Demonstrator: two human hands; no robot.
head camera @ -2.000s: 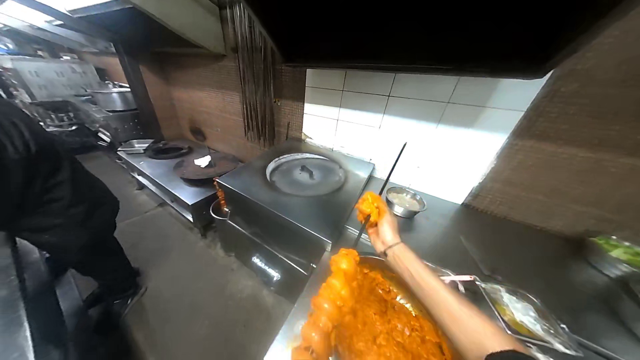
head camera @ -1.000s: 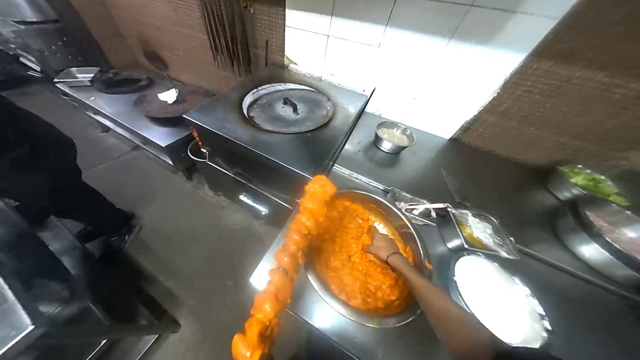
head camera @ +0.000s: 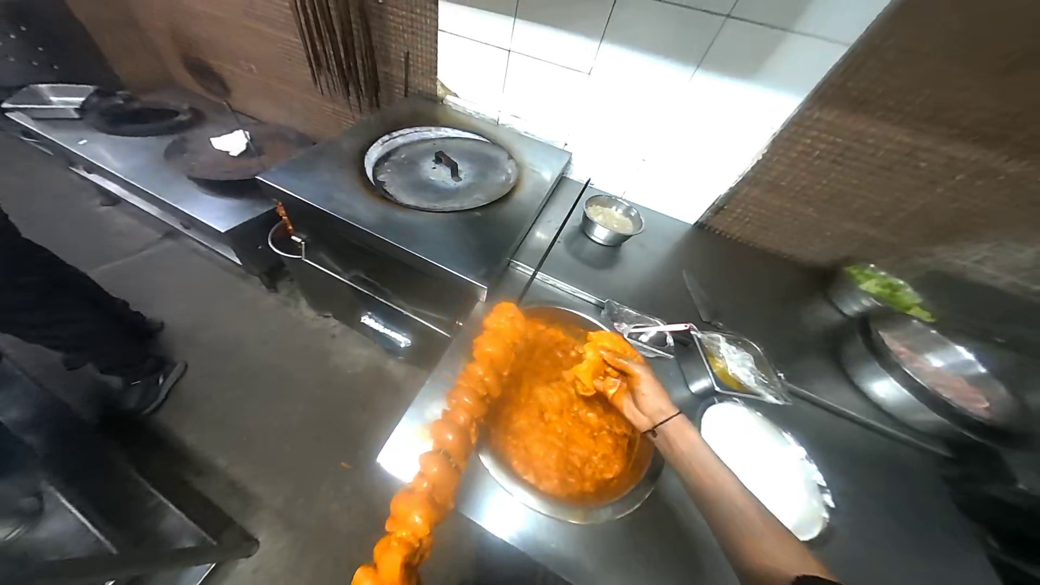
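Note:
My right hand (head camera: 630, 386) is closed on a piece of orange marinated meat (head camera: 597, 361), held over a steel bowl (head camera: 532, 497) of the same orange mix (head camera: 569, 439). Left of it, a long metal skewer (head camera: 559, 236) threaded with orange-coated pieces (head camera: 447, 439) slants from the bottom edge across the bowl's left rim, its bare tip pointing up toward the tiled wall. My left hand lies outside the view, so its hold cannot be seen.
A lidded tandoor (head camera: 447, 169) stands behind the bowl. To the right are a small steel bowl (head camera: 611, 219), a knife (head camera: 697, 294), a tray with a plastic bag (head camera: 743, 366), a white-filled bowl (head camera: 764, 467) and a large pot (head camera: 934, 374). A person's legs (head camera: 73, 309) show at left.
The right hand was down in the mix one second ago and is now raised with a piece in it. The view has shifted closer over the bowl.

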